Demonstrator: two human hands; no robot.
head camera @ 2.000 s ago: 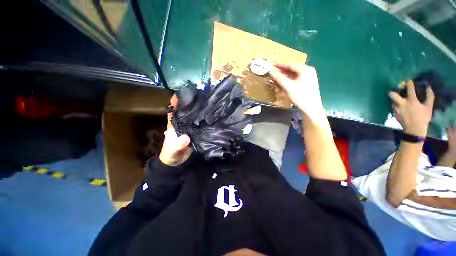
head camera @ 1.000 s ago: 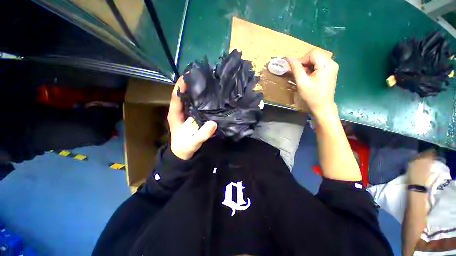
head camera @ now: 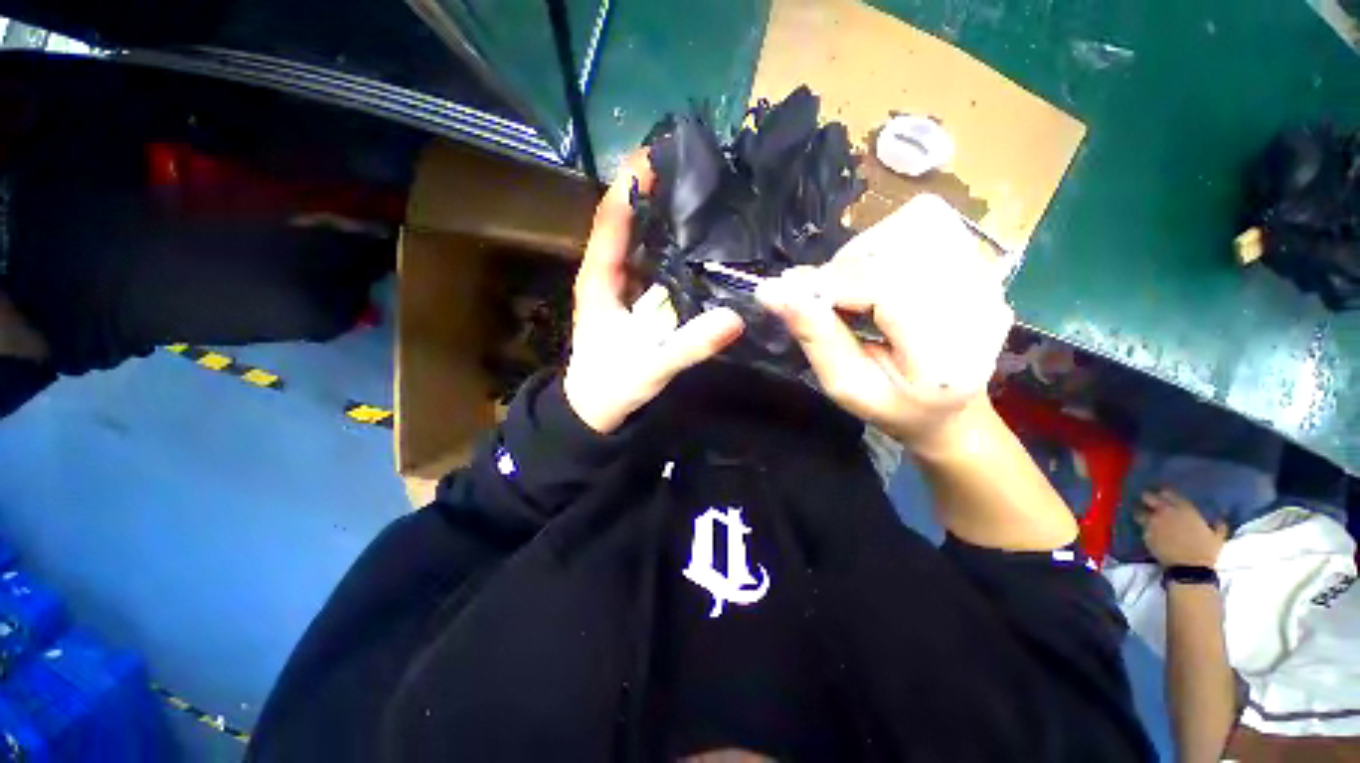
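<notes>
My left hand (head camera: pixel 634 336) holds the spiky black assembly (head camera: pixel 768 179) above my lap, fingers along its left side and thumb at its lower edge. My right hand (head camera: pixel 895 321) pinches a thin pale applicator stick (head camera: pixel 731 274). The stick's tip is at the lower middle of the assembly; whether it touches is hard to tell. A small round white dish (head camera: pixel 914 145) lies on the brown-stained cardboard pad (head camera: pixel 1029 134). The assembly overlaps the pad's left part in view.
A deep open carton (head camera: pixel 436 358) with dark contents is at my left. Another black assembly (head camera: pixel 1313 209) sits on the green bench (head camera: pixel 1148 194) at the far right. A coworker's arm (head camera: pixel 1193 641) is at lower right. Blue bins (head camera: pixel 90 671) are at lower left.
My right hand has moved from the white dish to the assembly with the stick. My left hand still holds the assembly. The coworker's hand has left the far assembly. The view has shifted.
</notes>
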